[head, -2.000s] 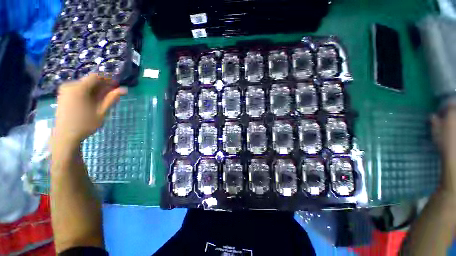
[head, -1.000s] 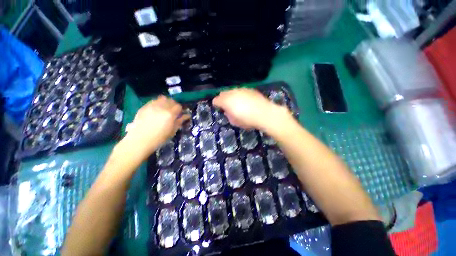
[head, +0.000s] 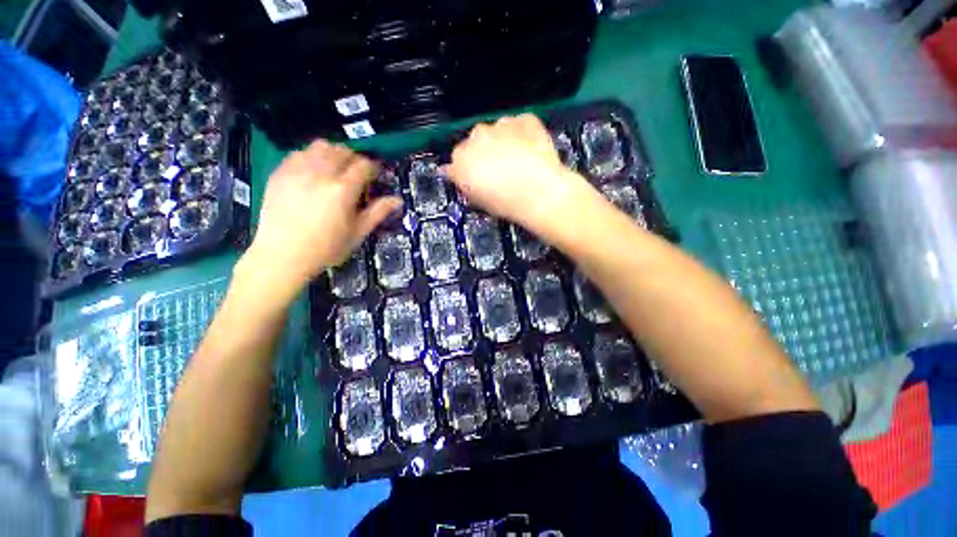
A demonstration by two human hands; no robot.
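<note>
A black component tray (head: 504, 445) lies in front of me with rows of silvery-clear rounded units (head: 463, 393), one in each visible pocket. My left hand (head: 320, 199) is over the tray's far left corner, thumb and fingers bent around the first unit of the far row. My right hand (head: 509, 166) is over the same row, fingertips bent down just right of the second unit. The hands are a little apart, with one unit showing between them. My fingers hide the pockets under them, and I cannot tell whether either hand holds a part.
A filled tray stack (head: 147, 173) is at left, a tall black tray stack (head: 409, 68) at the far side. Clear gridded trays lie left (head: 173, 351) and right (head: 803, 288). A phone (head: 724, 115) and whitish transparent stacks (head: 923, 241) are at right. Clear plastic film (head: 97, 383) lies at left.
Two seconds ago my hands were apart, over the left and right sides. Both have come to the tray's far row and have stayed there since a second ago. The view has shifted slightly.
</note>
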